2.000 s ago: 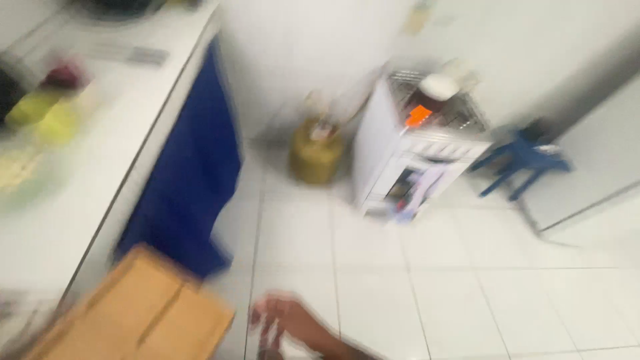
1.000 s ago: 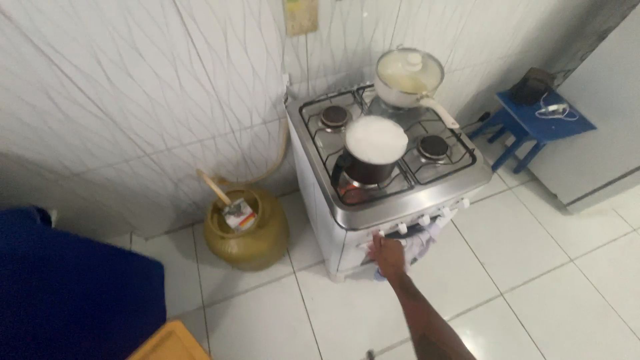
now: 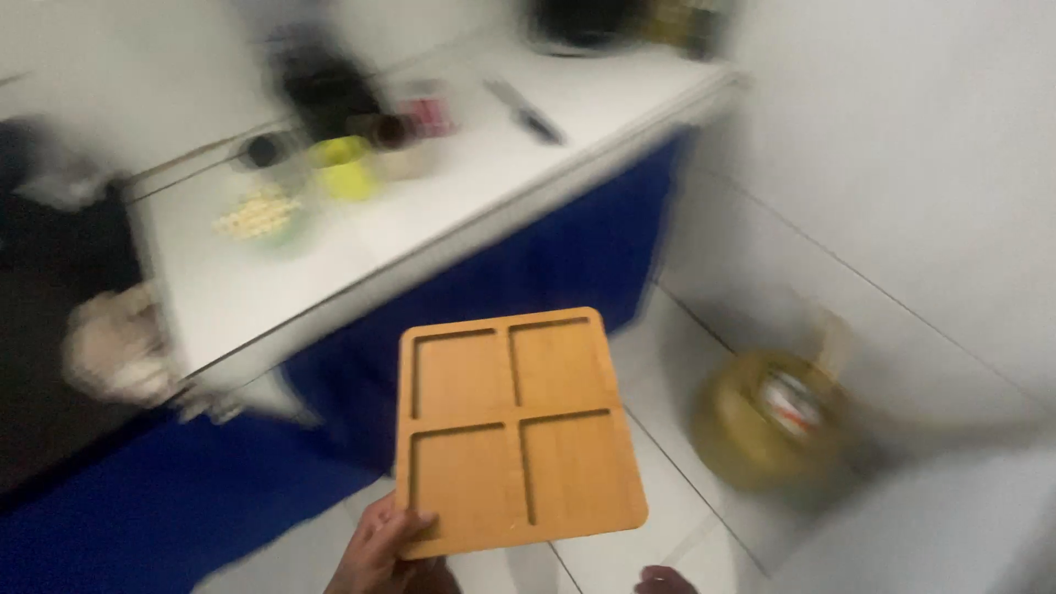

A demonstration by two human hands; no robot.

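A square wooden tray (image 3: pixel 513 421) with four shallow compartments is in my left hand (image 3: pixel 381 540), which grips its lower left corner, thumb on top. My right hand (image 3: pixel 664 580) shows only in part at the bottom edge, below and to the right of the tray and apart from it; what its fingers do cannot be made out. Beyond the tray, on the white counter (image 3: pixel 462 198), are a bowl of pale pieces (image 3: pixel 260 216), a yellow-green cup (image 3: pixel 345 169) and a knife (image 3: pixel 528 114), all blurred.
Blue curtains (image 3: pixel 561 239) hang under the counter. A yellowish gas cylinder (image 3: pixel 767 421) stands on the tiled floor at the right, near the wall. A pale cloth (image 3: pixel 120 346) lies by the counter's left end. A dark round object (image 3: pixel 586 21) is at the counter's back.
The view has swung from the stove to the counter. My right hand, at the stove's front knobs a second ago, is now at the bottom edge. The tray has come fully into view.
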